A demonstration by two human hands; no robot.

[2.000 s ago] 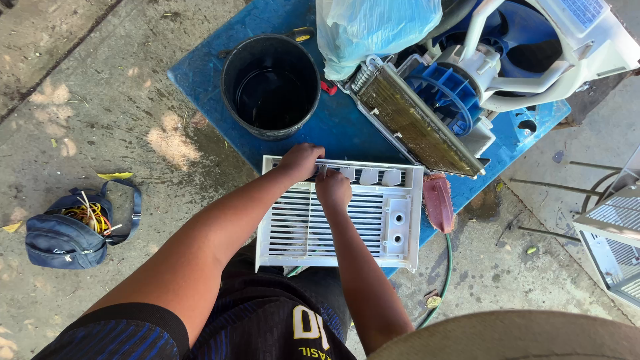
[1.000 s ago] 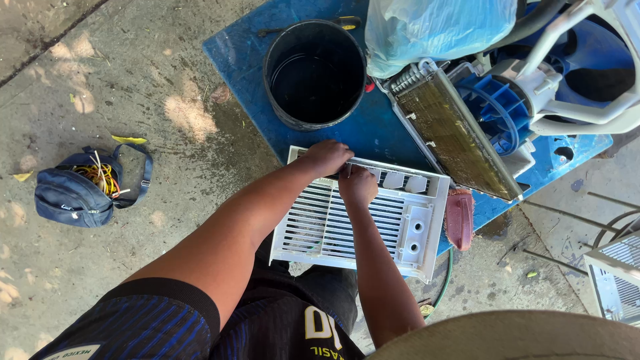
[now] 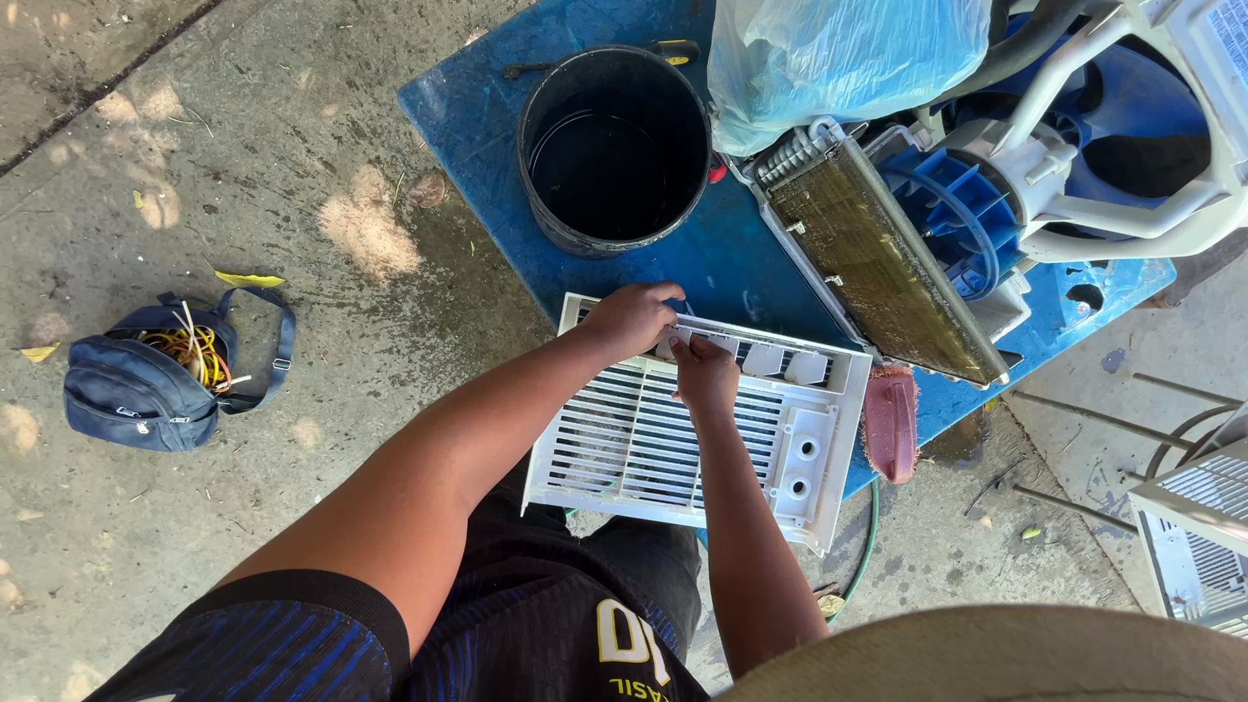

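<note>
A white plastic air-conditioner front grille [image 3: 663, 439], with slats, two round holes and a row of small louver vanes [image 3: 763, 359], lies over my lap and against the blue table's edge. My left hand [image 3: 634, 317] grips the grille's far rim, its fingers curled over the edge. Just right of it, my right hand [image 3: 706, 370] pinches at the louver row with thumb and finger. The exact part between those fingertips is hidden.
On the blue table [image 3: 468, 127] are a black bucket [image 3: 614, 146], a blue plastic bag [image 3: 838, 58], a finned coil [image 3: 877, 263], a blue fan wheel [image 3: 946, 214] and a pink scrub brush [image 3: 889, 424]. A blue bag with wires [image 3: 141, 385] lies on the concrete.
The view has shifted somewhat. Both hands remain at the grille's far edge, beside the louver row.
</note>
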